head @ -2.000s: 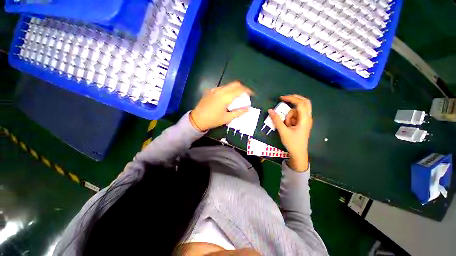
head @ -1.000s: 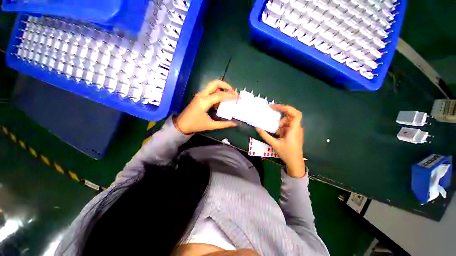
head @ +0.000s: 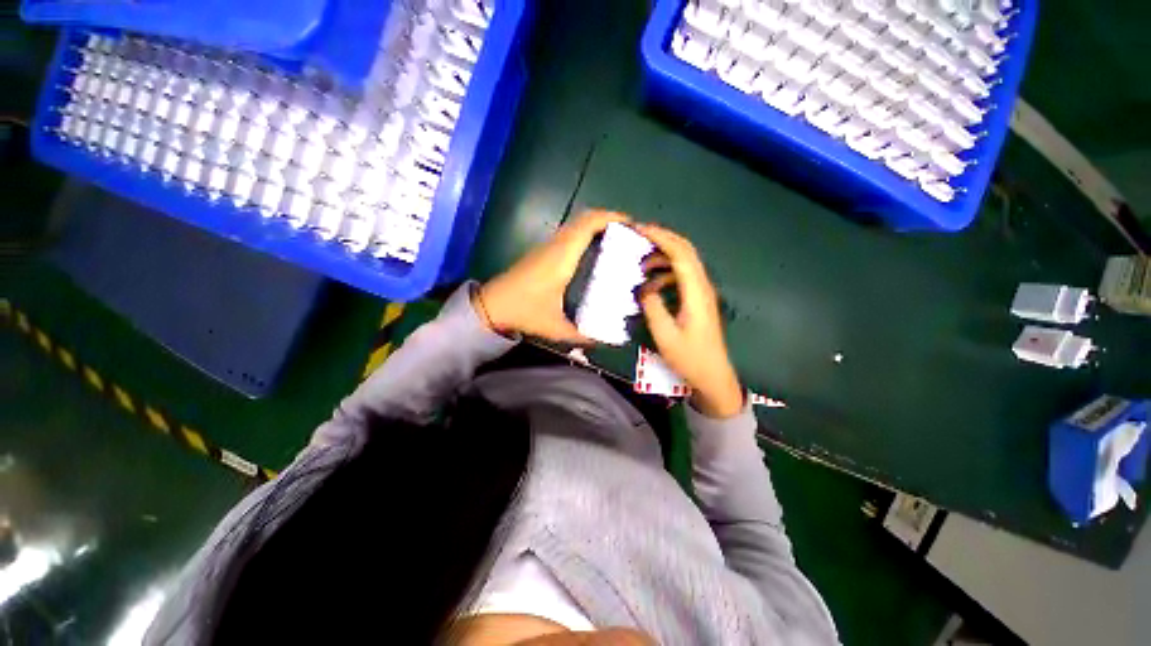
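A block of several white power adapters is held side by side above the bench in front of me. My left hand grips its left side, with the fingers at the top and the thumb low. My right hand is on its right side, fingers curled at the block's edge. The prongs are not clear; the right fingers cover part of that side. A white label sheet with red marks lies at the bench edge, partly under my right hand.
A blue tray full of adapters is at upper left, with another blue tray over its back. A second full tray is at upper right. Two loose adapters, a whitish container and a blue tissue box are at far right.
The adapter block was a wide slab between both hands a second ago; it is now turned more upright. My right hand has moved left, closer to my left hand.
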